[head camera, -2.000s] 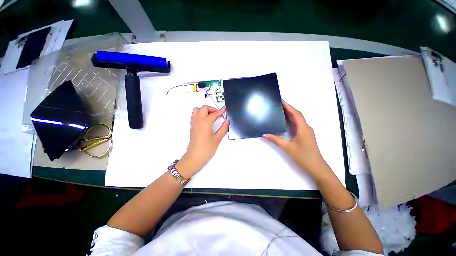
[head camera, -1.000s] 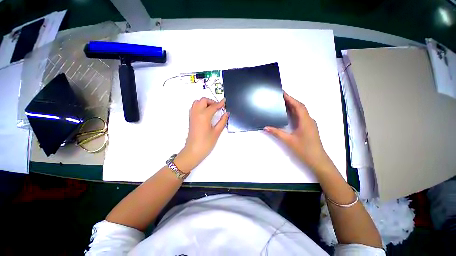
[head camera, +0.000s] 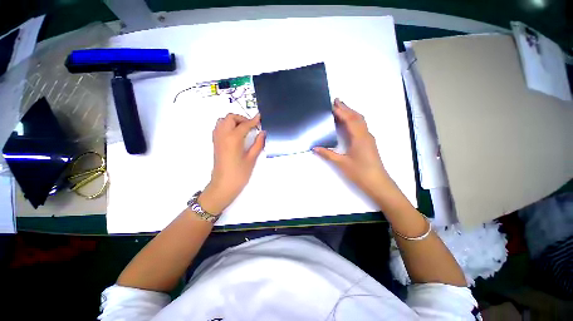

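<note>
A glossy black sheet [head camera: 294,106] lies near the middle of the white work sheet, with a bright streak on its lower part. A small green circuit board [head camera: 240,82] with thin wires and a small yellow component [head camera: 213,89] is at its upper left edge. My left hand [head camera: 237,145] holds the black sheet's left edge between thumb and fingers. My right hand [head camera: 353,141] holds its lower right edge and corner. The fingertips are partly hidden at the edges.
A blue roller [head camera: 119,61] with a black handle lies at upper left. Left are a black sheet stack [head camera: 41,153], gold-handled scissors [head camera: 89,175] and crinkled clear plastic [head camera: 69,81]. Grey-beige cardboard [head camera: 502,131] is at right, white waste liners [head camera: 479,251] below it.
The whole view has shifted, so the table things appear further left and slightly higher. Both hands keep their hold on the black sheet. The bright reflection has moved down the sheet.
</note>
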